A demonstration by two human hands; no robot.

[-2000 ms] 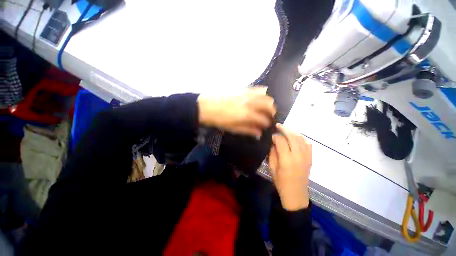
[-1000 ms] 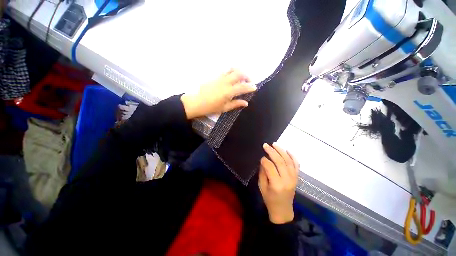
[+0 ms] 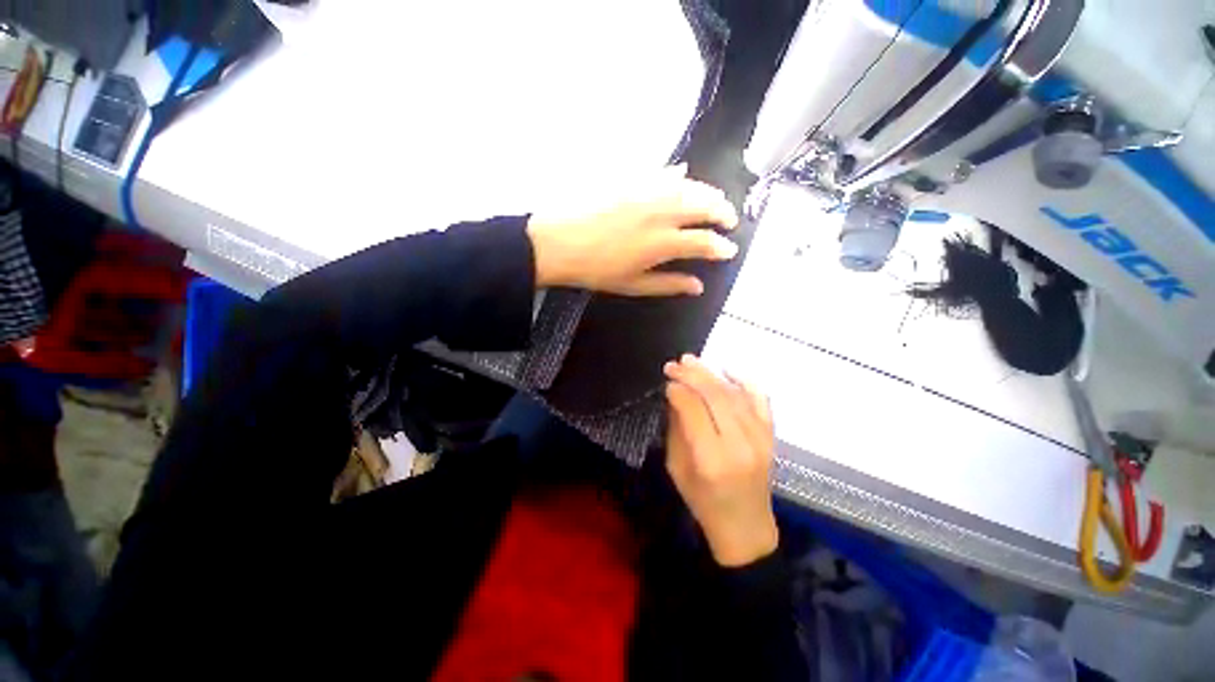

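A long, curved dark panel [image 3: 620,349] lies from under the machine head to the table's front edge, its lower end over the edge. It is black with grey checked borders, and a checked part shows below a curved seam line. My left hand [image 3: 633,240] lies palm down across the panel, fingers extended and a little apart. My right hand [image 3: 720,446] is at the panel's lower right edge, with thumb and fingertips pinched on it. The needle area [image 3: 760,193] is beside the panel, just beyond my left fingertips; its fine parts are blurred.
The white machine head [image 3: 879,93] stands at upper right. A fuzzy black clump [image 3: 1019,313] lies on the bed by yellow- and red-handled scissors [image 3: 1103,533]. A grey box [image 3: 109,120] and a blue cable [image 3: 131,187] are at left. Blue bins [image 3: 919,613] are below the table.
My left hand has moved right over the panel, towards the needle area. My right hand has closed on the panel's edge. The lower end now shows a checked part. The view has shifted.
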